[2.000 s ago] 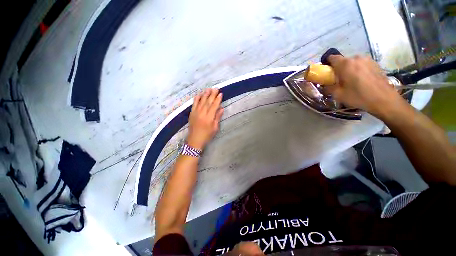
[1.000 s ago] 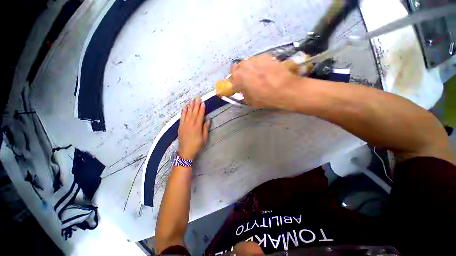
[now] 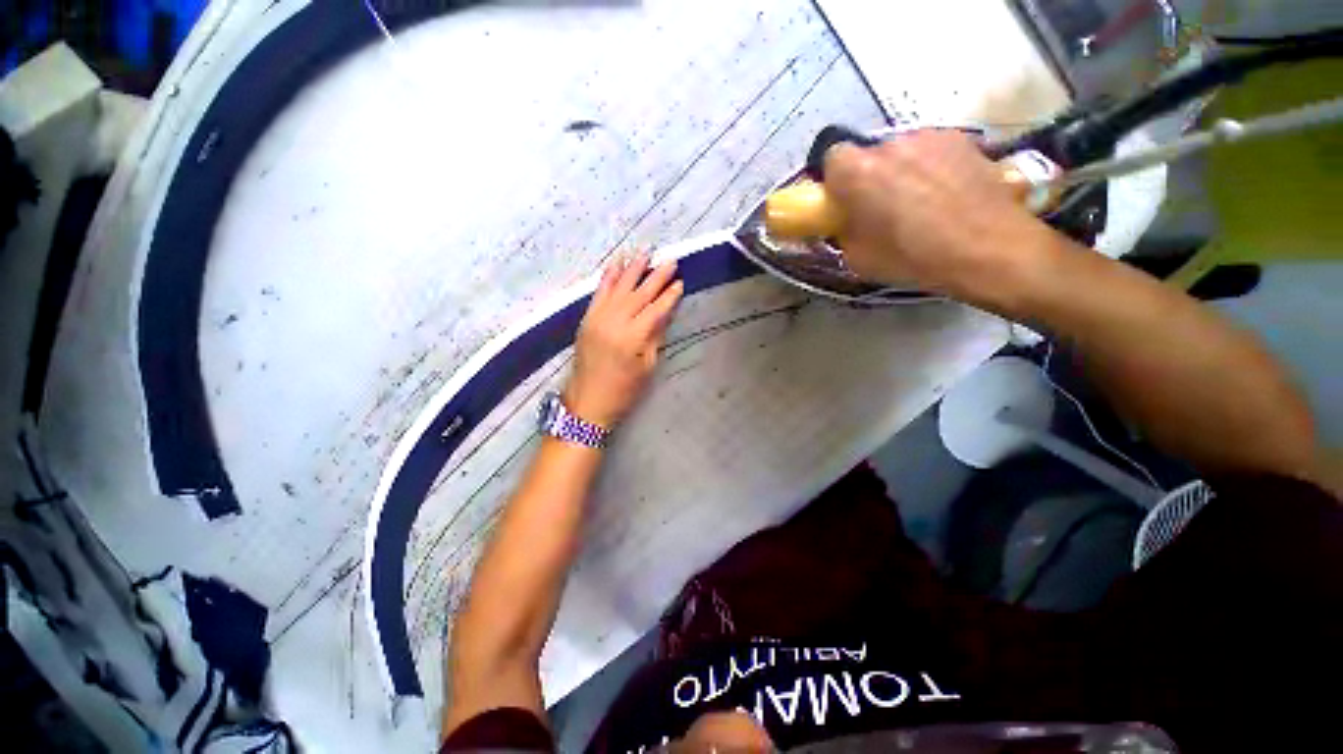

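A narrow navy band piece with a white outer edge (image 3: 476,386) lies as an arc on the white table cover. A tiny light mark shows on it. My left hand (image 3: 626,332) lies flat on the band with fingers slightly apart, a watch or bracelet at the wrist. My right hand (image 3: 928,199) grips the tan handle of the steam iron (image 3: 810,265). The iron's silver tip rests on the band's right part. The iron and hand hide the band's right end.
Wide navy finished bands (image 3: 180,295) arc along the far left. A crumpled navy-and-white bundle (image 3: 228,641) lies at lower left. Dark guide lines mark the table cover (image 3: 442,192). A black hose (image 3: 1178,89) and pale tube trail right from the iron. A white fan (image 3: 1171,523) stands at lower right.
The iron first swept left along the band towards my left hand, then moved back right. The view has shifted. The band now shows further left and lower, and its small mark is visible.
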